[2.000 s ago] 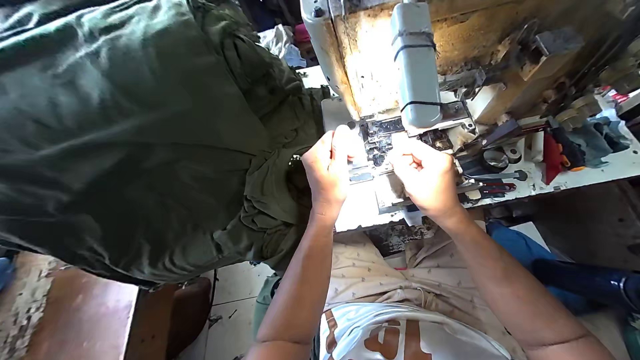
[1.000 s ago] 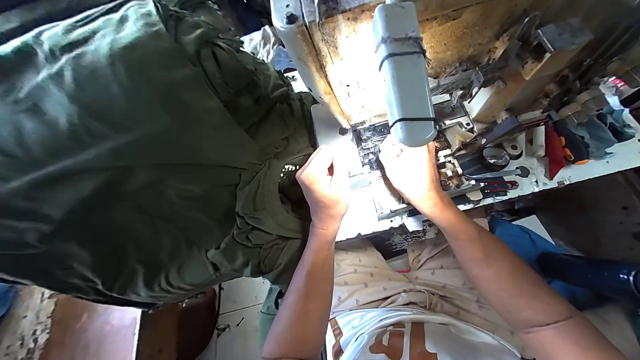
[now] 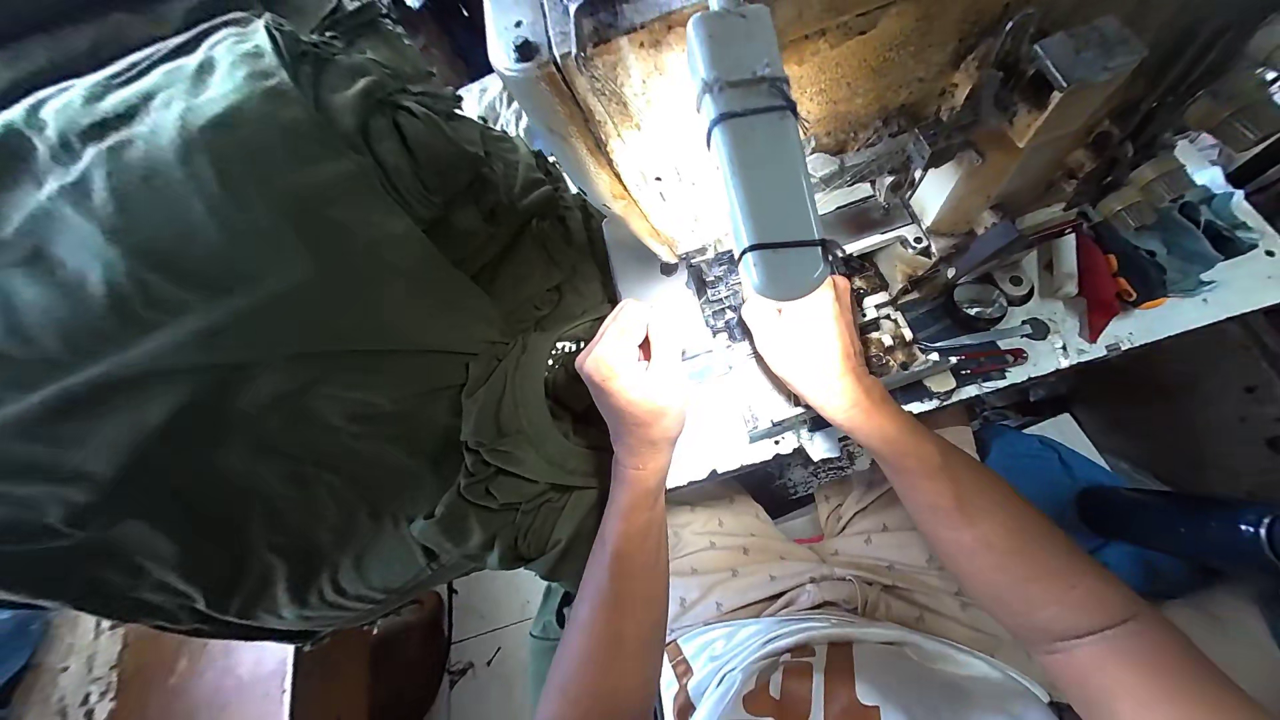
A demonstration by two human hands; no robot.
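Observation:
Under a bright light, my left hand (image 3: 635, 375) is curled with thumb and fingers close together at the left of an industrial sewing machine's needle area (image 3: 718, 290); whether it pinches anything is lost in the glare. My right hand (image 3: 808, 345) reaches in at the right of that area, its fingertips hidden below a grey lamp (image 3: 765, 160) tied with black cord. A large pile of dark green fabric (image 3: 300, 330) lies to the left, its ribbed neckline-like edge (image 3: 545, 400) close beside my left hand.
The white table (image 3: 1180, 315) carries small tools at the right: scissors with red handles (image 3: 985, 360), a round dark container (image 3: 978, 303), a red cloth piece (image 3: 1098, 285) and grey-blue scraps (image 3: 1180, 240). The machine's stained body (image 3: 640, 110) stands behind. A dark blue tube-like object (image 3: 1180, 520) is at lower right.
My right hand has moved up toward the lower end of the lamp since the earliest frame. The left hand has shifted slightly away from the needle area. The green fabric lies much as before.

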